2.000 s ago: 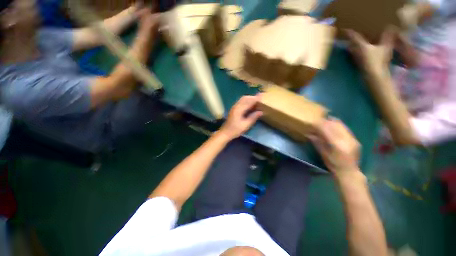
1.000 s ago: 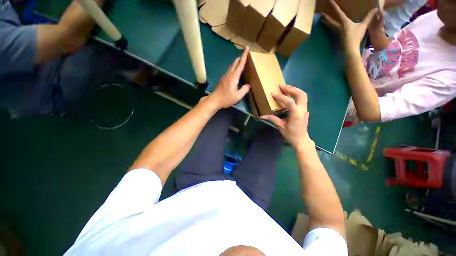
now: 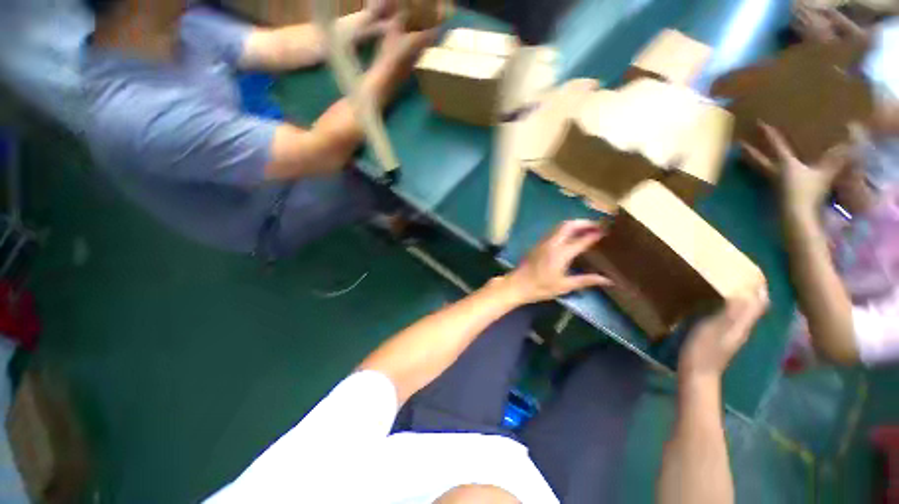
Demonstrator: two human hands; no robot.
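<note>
A brown carton [image 3: 695, 241] stands at the bench's front edge, its dark hollow side facing me and its lighter panel on top. My left hand [image 3: 560, 264] is at its left end, fingers spread, thumb at the opening; whether it grips is unclear. My right hand [image 3: 725, 330] holds the right end, fingers on the upper corner. The picture is blurred. Several grouped boxes [image 3: 631, 128] with spread flaps lie just behind the carton.
Cream pipes [image 3: 505, 187] rise at the bench's left. Beyond them is another box [image 3: 465, 84] beside a person in grey. At right, a person in pink holds a brown sheet [image 3: 803, 98]. The dark green bench edge [image 3: 449, 231] runs diagonally.
The carton, closed between both hands a second ago, now shows its hollow side. My left fingers have spread. The view has swung, so the bench sits further right and lower.
</note>
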